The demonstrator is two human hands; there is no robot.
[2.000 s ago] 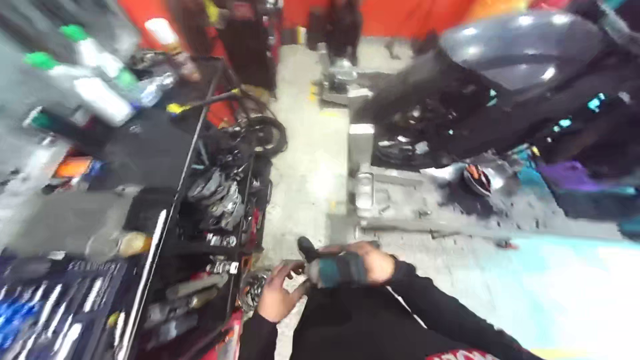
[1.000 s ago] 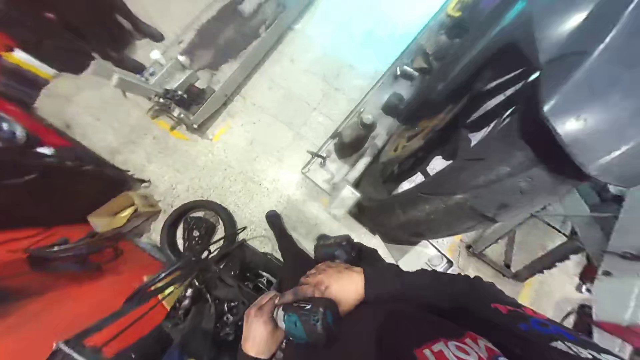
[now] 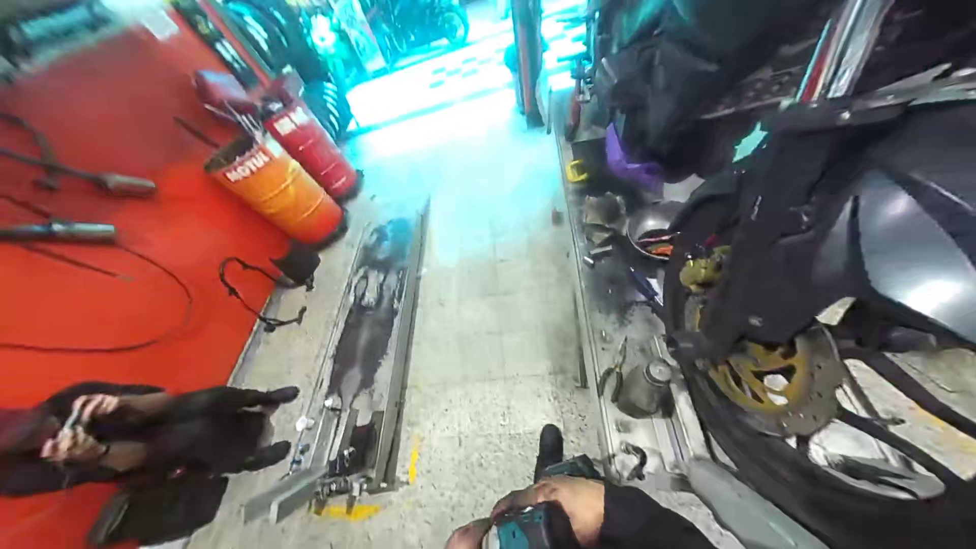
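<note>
At the bottom edge of the head view, my right hand (image 3: 576, 499) is closed around a teal and black cordless power tool (image 3: 530, 526). Part of the tool shows past the far side of this hand, by my shoe. My left hand (image 3: 469, 535) is against the tool's left side, largely cut off by the frame edge; its grip shows only in part. To the right stands a motorcycle wheel with a black tyre (image 3: 720, 442) and a gold-centred brake disc (image 3: 770, 381).
A metal lift platform at right holds a grey canister (image 3: 646, 389), pliers (image 3: 614, 374) and a metal bowl (image 3: 654, 229). Another low platform (image 3: 366, 335) lies left. Beyond it are an orange drum (image 3: 278, 191), a red drum (image 3: 316, 149) and a seated person (image 3: 145, 435) holding a small object.
The view has swung widely across the workshop. Both hands stay together at the power tool, now lower in the frame, with the left hand mostly out of view.
</note>
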